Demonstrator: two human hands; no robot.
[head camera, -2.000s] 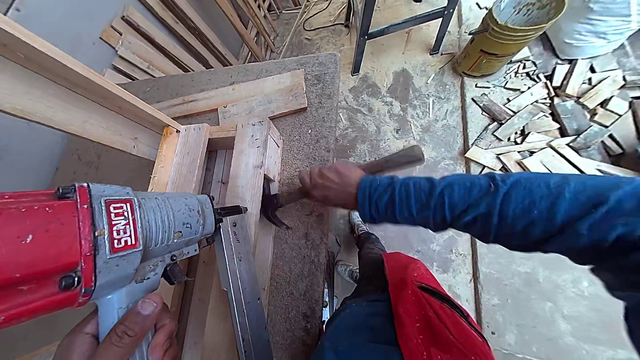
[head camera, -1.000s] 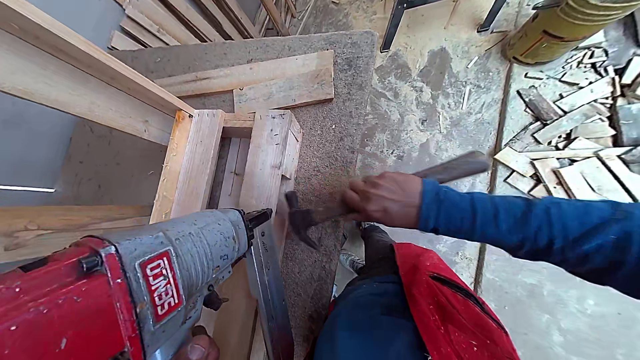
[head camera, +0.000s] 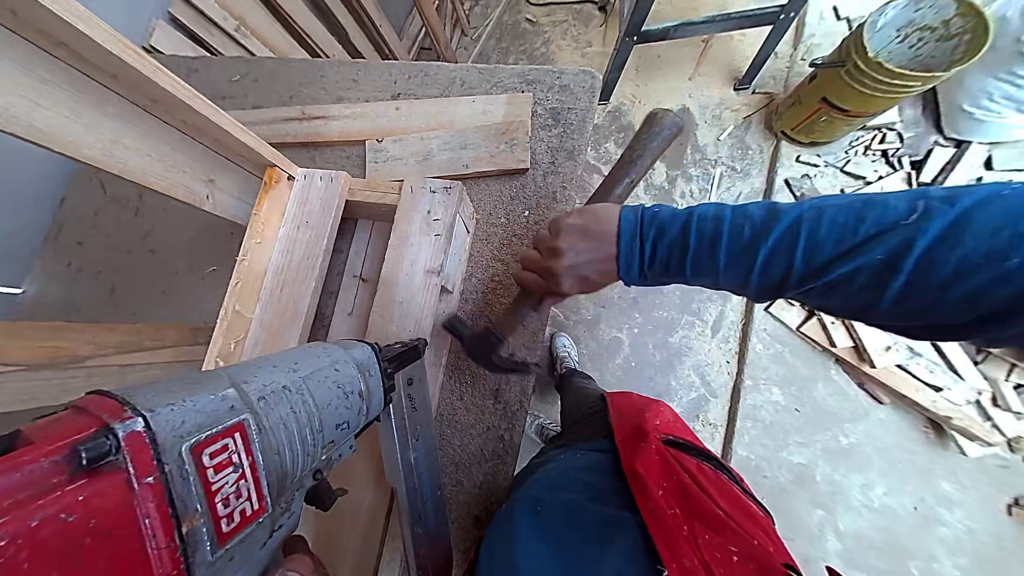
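In my right hand (head camera: 570, 250) is a claw hammer (head camera: 636, 156), gripped partway along its wooden handle, its dark head pointing down beside the wooden frame. My left hand (head camera: 300, 558), mostly cut off at the bottom edge, is on the handle of a red and grey Senco pneumatic nailer (head camera: 264, 448). The nailer's nose lies over the right board of the frame, and its metal magazine slants down toward me. The frame (head camera: 412, 248) is built of pale boards with narrow gaps between them. Small dark marks dot its right board near the far end.
Two loose boards (head camera: 448, 148) lie on the carpeted work surface (head camera: 552, 120) beyond the frame. A long timber (head camera: 144, 88) rises at upper left. On the floor to the right are a yellow bucket (head camera: 832, 96), wood offcuts (head camera: 920, 368) and dark metal legs (head camera: 628, 48).
My right hand still holds the hammer, whose handle has swung from pointing right to pointing up and away. The nailer remains over the frame.
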